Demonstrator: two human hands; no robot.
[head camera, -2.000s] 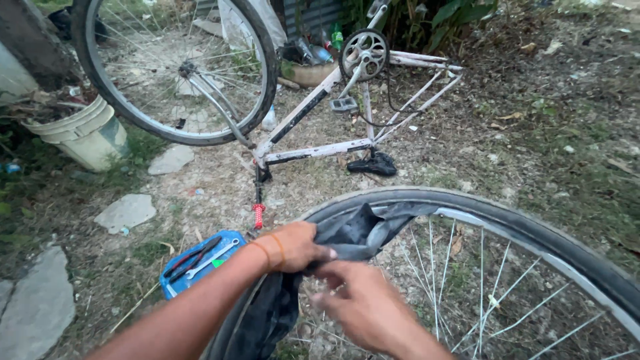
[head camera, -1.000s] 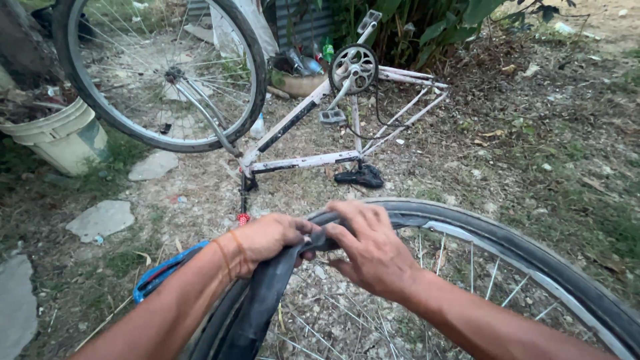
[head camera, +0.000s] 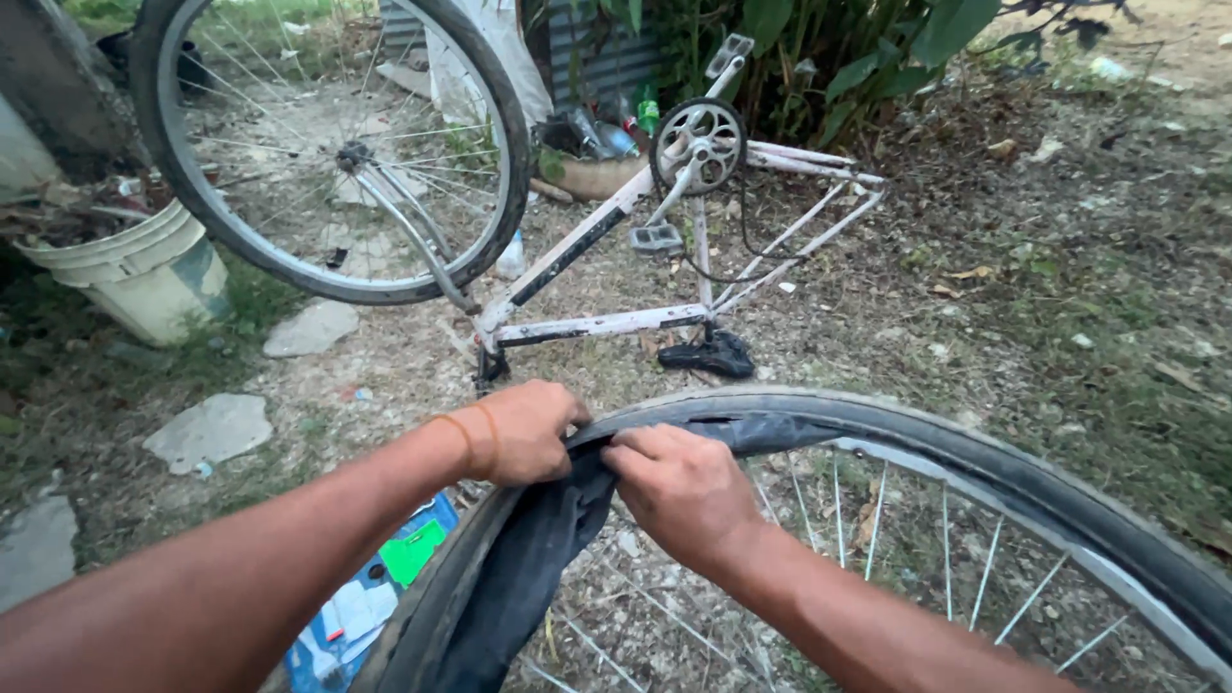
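A spoked bicycle wheel with its black tire (head camera: 972, 452) fills the lower right. A flat black inner tube (head camera: 525, 568) hangs loose over the rim at the lower left and runs along the inside of the tire at the top. My left hand (head camera: 525, 433), a thin orange band at its wrist, grips the tire edge and tube at the top left of the wheel. Close beside it, my right hand (head camera: 679, 486) has its fingers curled on the tube at the tire's inner edge. The fingertips of both hands are partly hidden.
An upside-down bicycle frame (head camera: 606, 325) with its front wheel (head camera: 500, 192) stands ahead, its black saddle (head camera: 707, 356) on the ground. A blue case (head camera: 322, 645) with a green piece lies below my left forearm. A white bucket (head camera: 144, 269) and flat stones (head camera: 212, 431) are at left.
My right hand, apart from the tube and blurred two seconds ago, is now closed on it beside my left hand. More of the blue case shows than one second ago.
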